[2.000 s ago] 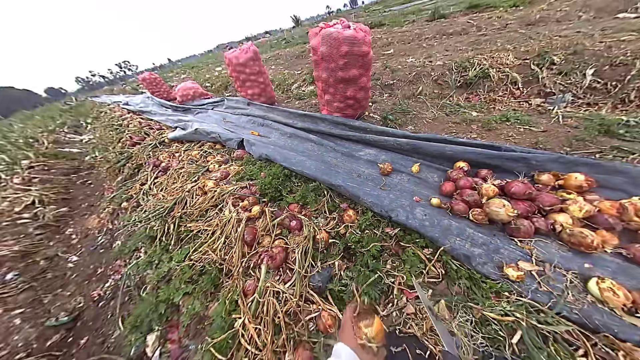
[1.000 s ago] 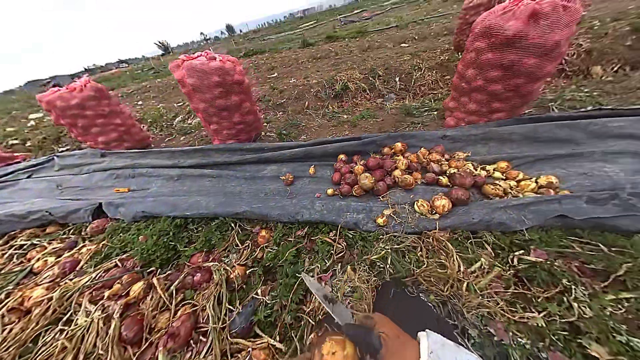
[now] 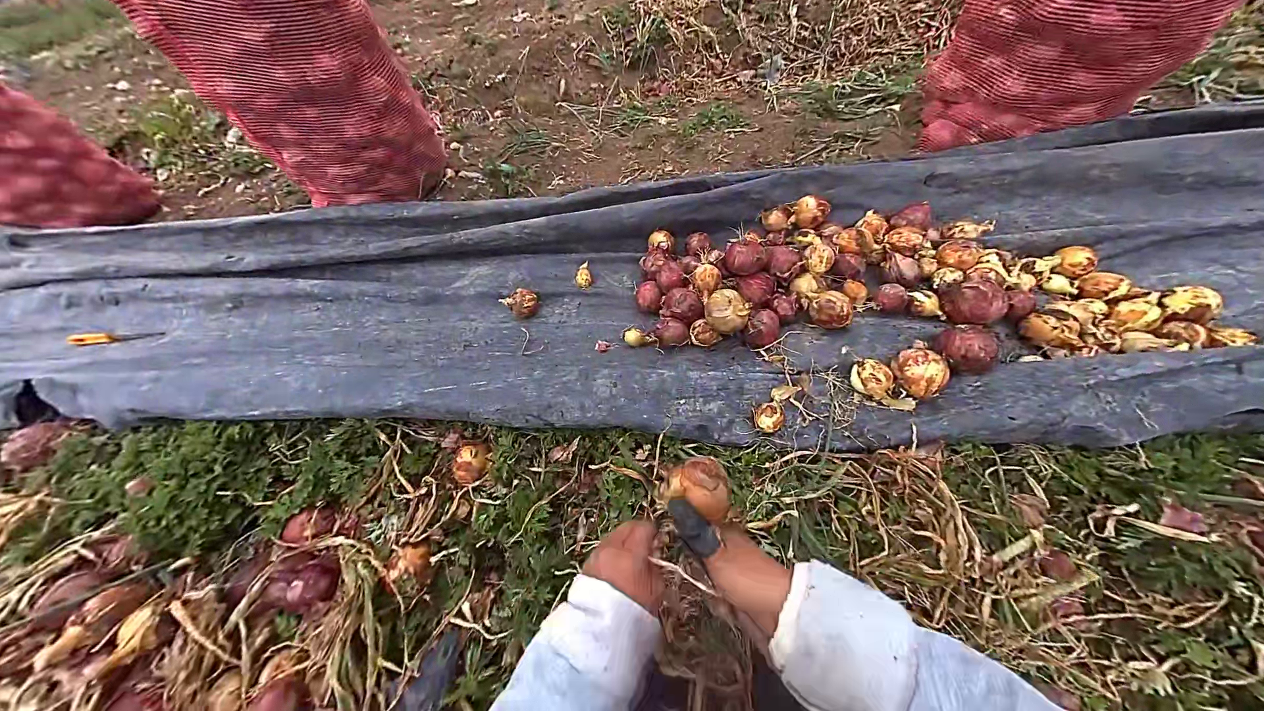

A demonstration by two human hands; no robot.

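In the lower middle of the head view, my left hand (image 3: 626, 565) is closed around the dry stalks of a yellow-brown onion (image 3: 703, 486). Beside it, my right hand (image 3: 748, 581) grips a tool by its dark handle (image 3: 693, 527), right against that onion; the blade cannot be made out. Dry leaves and roots (image 3: 696, 632) hang below and between both hands. Beyond them, red onions (image 3: 745, 257) and yellow-brown onions (image 3: 1104, 286) lie heaped on a dark fabric sheet (image 3: 375, 346).
Full red mesh sacks (image 3: 326, 99) stand behind the sheet, one more at the right (image 3: 1057, 69). A yellow-handled knife (image 3: 94, 339) lies on the sheet at left. Unsorted onions with dry tops (image 3: 296, 583) lie among green weeds (image 3: 188, 484) at lower left.
The view has swung right and down to the onion heap. My left hand now shows at the stalks beside my right hand. The blade visible a second ago is no longer distinct.
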